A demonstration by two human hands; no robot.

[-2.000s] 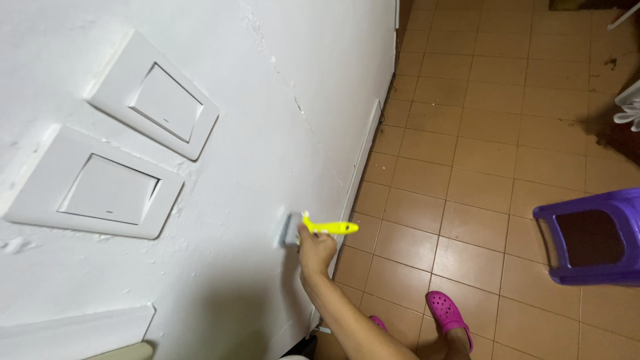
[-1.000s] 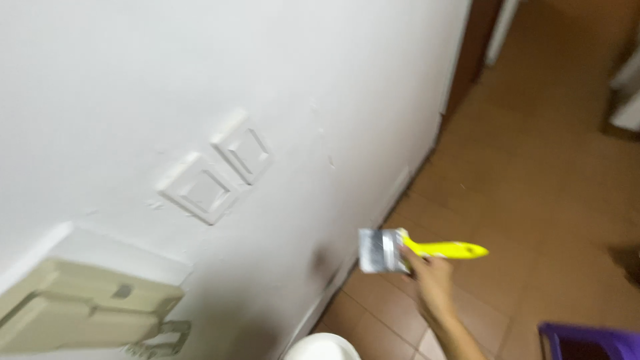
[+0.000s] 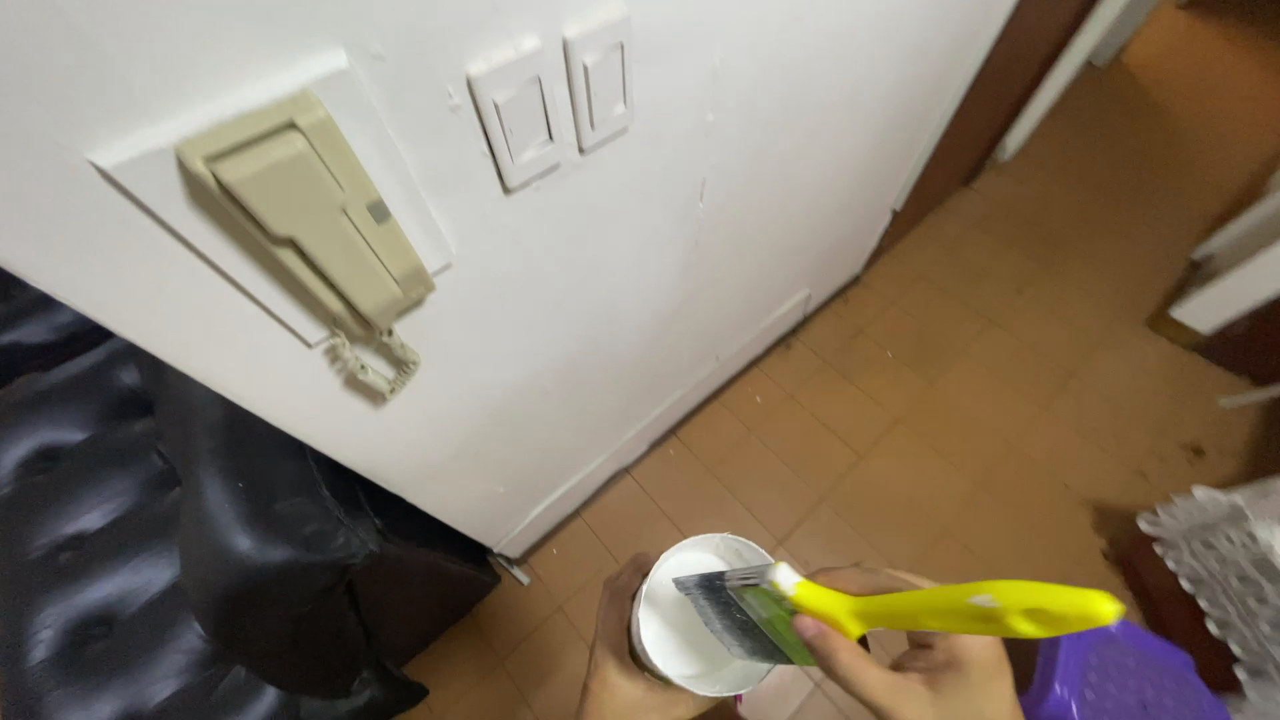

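My right hand (image 3: pixel 925 655) grips a paintbrush (image 3: pixel 960 608) near the ferrule; its yellow handle points right. The wide bristles, wet with paint, are over the mouth of a white round container (image 3: pixel 640 650), and I cannot tell whether they touch the white paint (image 3: pixel 680 620) inside. Around the container's left side and underneath, my left hand (image 3: pixel 630 670) holds it. Beyond them stands the white wall (image 3: pixel 560 330) with two white light switches (image 3: pixel 525 120) (image 3: pixel 602 85) and a beige intercom handset (image 3: pixel 310 215) on a white backing panel.
A black tufted leather sofa (image 3: pixel 230 500) lies at the left, against the wall's edge. Brown tiles cover the floor (image 3: pixel 900 440). At the lower right is a purple plastic stool (image 3: pixel 1120 675), with a lace-edged cloth (image 3: pixel 1225 570) beside it. A dark door frame (image 3: pixel 1010 100) stands at the upper right.
Two seconds ago the brush was against the wall; now it is over the container. My left hand and the container have come into view. The view has swung to show the intercom and sofa.
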